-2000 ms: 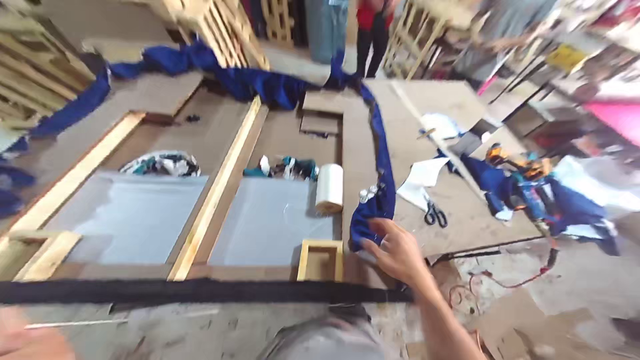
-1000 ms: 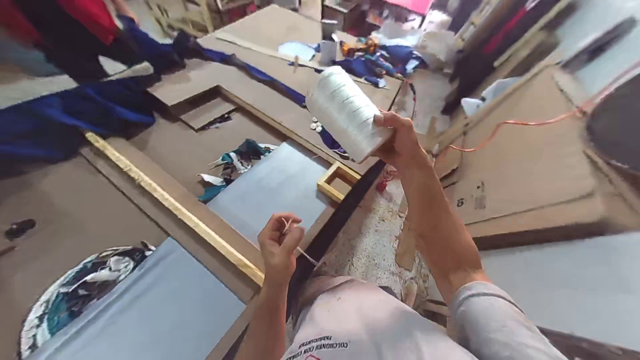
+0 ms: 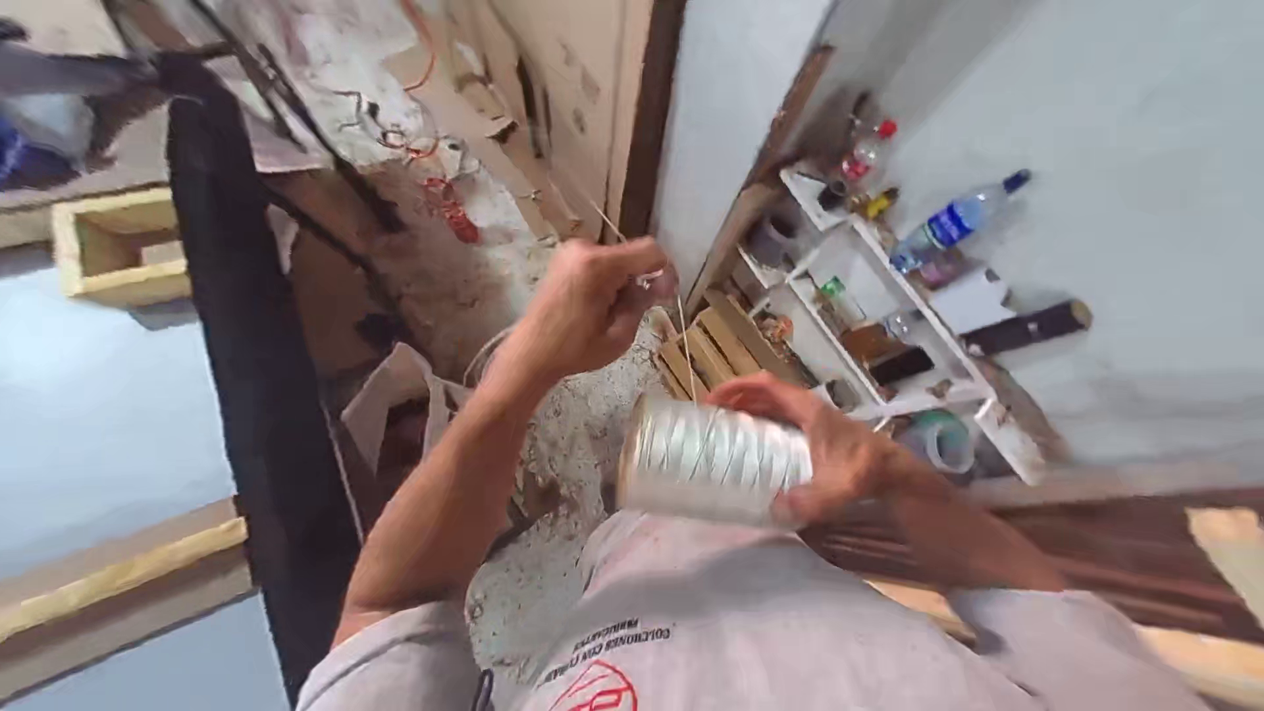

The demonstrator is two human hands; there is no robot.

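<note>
My right hand point(image 3: 834, 454) grips a large spool of white thread point(image 3: 721, 462), lying sideways close to the front of my shirt. My left hand point(image 3: 602, 306) is closed on the thread, above and left of the spool. A taut length of the thread point(image 3: 687, 341) runs from the spool up to my left fingers, and a thin strand continues beyond them toward the upper left. My left fingertips are partly hidden behind the hand.
To the left stands a large frame with a black fabric edge point(image 3: 262, 395), a small wooden box section point(image 3: 118, 247) and a wooden slat point(image 3: 118, 578). Right, a white shelf point(image 3: 913, 286) holds bottles, including a plastic bottle point(image 3: 953, 229). Red cord point(image 3: 452, 209) lies on the floor.
The view has swung far to the right. Two seconds ago the spool stood on the frame; one second ago my right hand held it up. Now it is near my torso, with thread stretched to my left hand.
</note>
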